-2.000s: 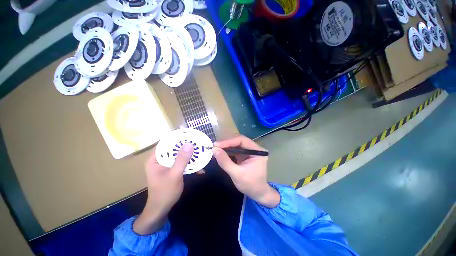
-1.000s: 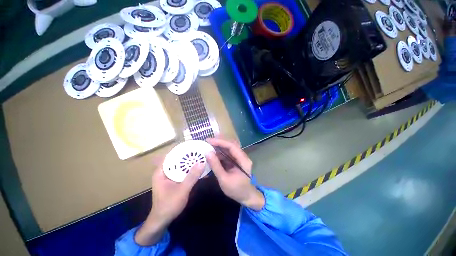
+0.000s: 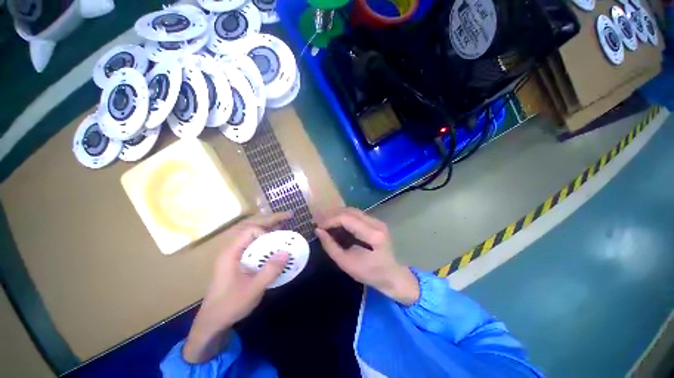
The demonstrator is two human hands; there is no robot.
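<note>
My left hand holds a white speaker plate with its radiating dark slots facing up, the thumb on its face. My right hand holds dark tweezers, their tip near the lower right end of the patch sheet. The patch sheet, with rows of small dark rectangles, lies on the cardboard work board. The tweezer tip is too small to tell if it holds a patch. A cream tray sits left of the sheet.
A pile of speaker plates lies behind the tray. A blue bin at the back right holds black equipment, a green reel and a tape roll; a cable hangs over its edge. Neighbouring cardboard carries discs at far right. A white headband part is top left.
My right hand has moved off the plate to the end of the patch sheet. The plate is lower and apart from the right hand. The camera view has shifted slightly.
</note>
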